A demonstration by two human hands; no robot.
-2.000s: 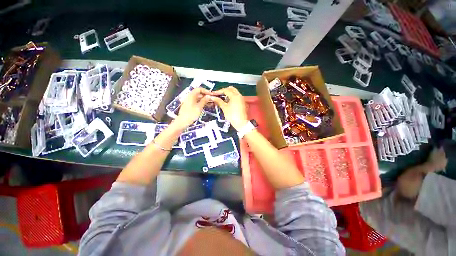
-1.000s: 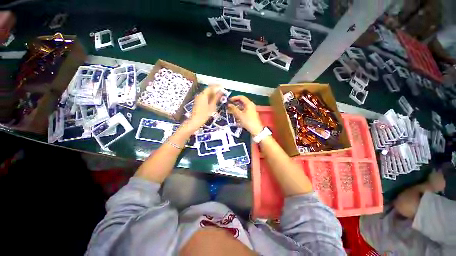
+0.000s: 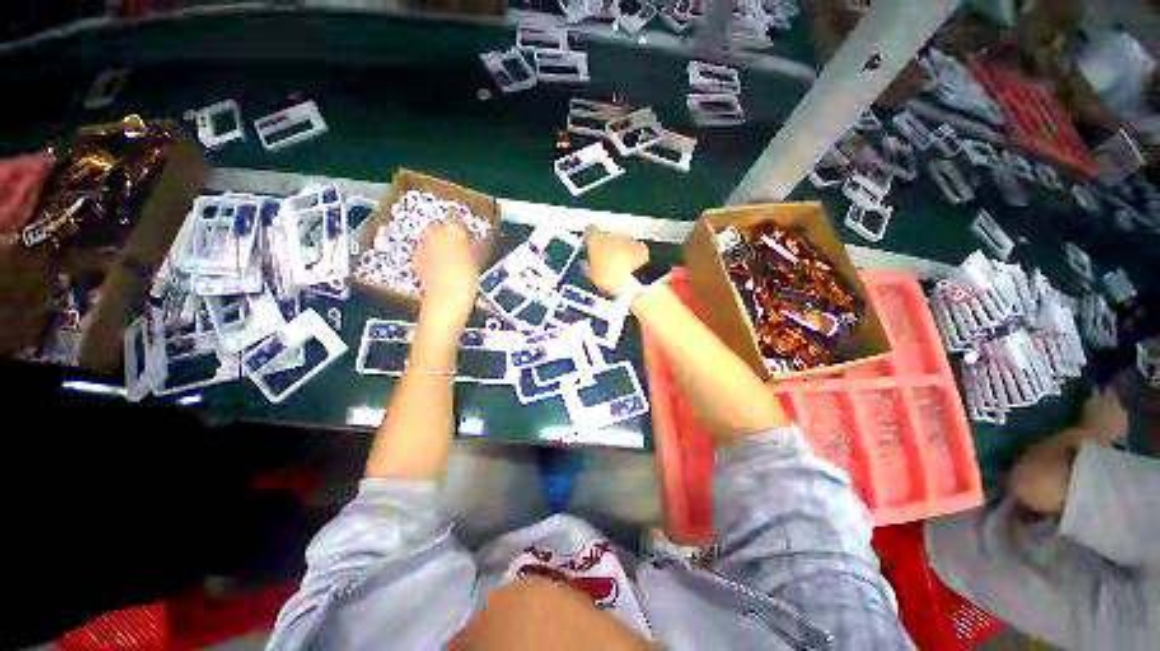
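My left hand [image 3: 445, 265] is in the small cardboard box [image 3: 478, 204] of white round parts [image 3: 405, 229]. Its fingertips are among the parts, and I cannot tell if they grip one. My right hand [image 3: 616, 261] is over the bench by the pale metal strip, just left of the larger cardboard box [image 3: 833, 235]. Its fingers are bent, and I cannot tell if they hold something. White housing frames [image 3: 552, 360] lie loosely overlapped on the bench between and below my hands. Amber-and-dark parts [image 3: 795, 299] fill the larger box.
The larger box stands on a salmon-red compartment tray [image 3: 791, 397] with tiny parts in its wells. Housings are heaped at left [image 3: 219, 261] and stacked in rows at far right [image 3: 1005, 337]. More housings lie on the green belt [image 3: 394, 76]. A slanting post [image 3: 827, 121] rises behind. A neighbour's arm [image 3: 1046, 464] is at right.
My left hand has moved left, away from my right hand and into the box of round parts. My right hand has stayed near its place. Another housing now lies on the belt beyond the strip.
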